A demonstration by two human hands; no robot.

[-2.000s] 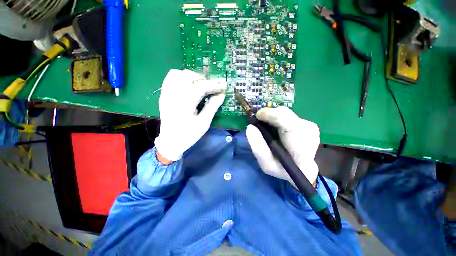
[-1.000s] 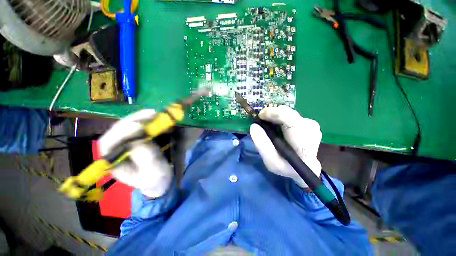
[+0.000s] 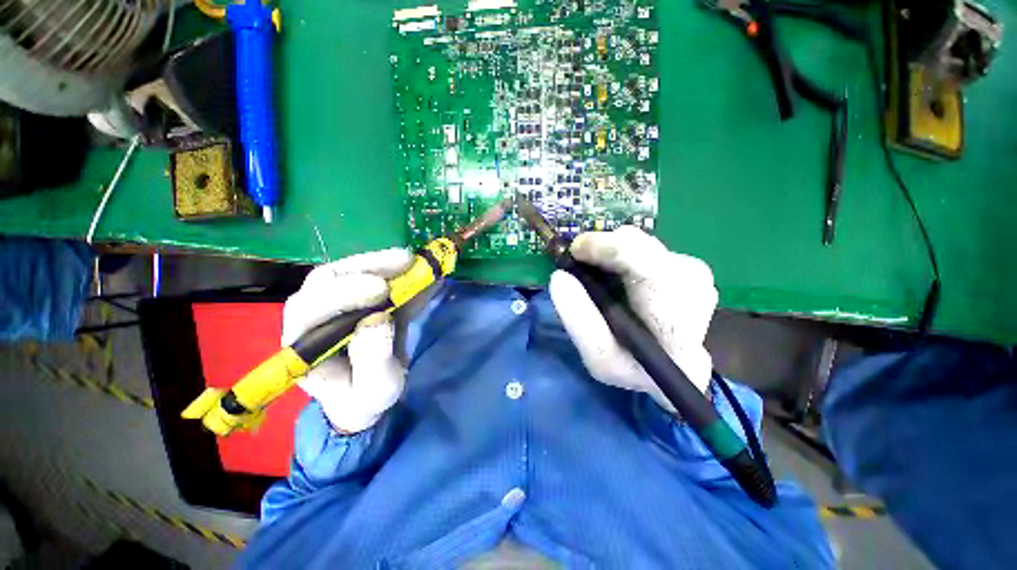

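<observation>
The green circuit board (image 3: 468, 134) lies on the green mat, its pale connectors along the far edge. My left hand (image 3: 355, 328), in a white glove, holds the yellow soldering iron (image 3: 268, 376) with its tip over the board's near part. My right hand (image 3: 647, 312), also gloved, holds the black soldering iron (image 3: 658, 373). The two tips are close together over the small parts; whether they touch the board or a part cannot be told. A thin strand (image 3: 320, 236), perhaps solder wire, shows by my left hand.
At left are a fan (image 3: 78, 50), the blue solder sucker (image 3: 255, 111) and a stand's sponge (image 3: 203, 179). At right are side cutters (image 3: 772, 56), dark tweezers (image 3: 835, 173) and another sponge stand (image 3: 932, 108). A red-faced black tray (image 3: 234, 334) is below the mat edge. Blue sleeves show at both sides.
My left hand was over the board without the yellow iron, then held it blurred farther left; now its tip is beside the black iron's tip. My right hand stays nearly in place.
</observation>
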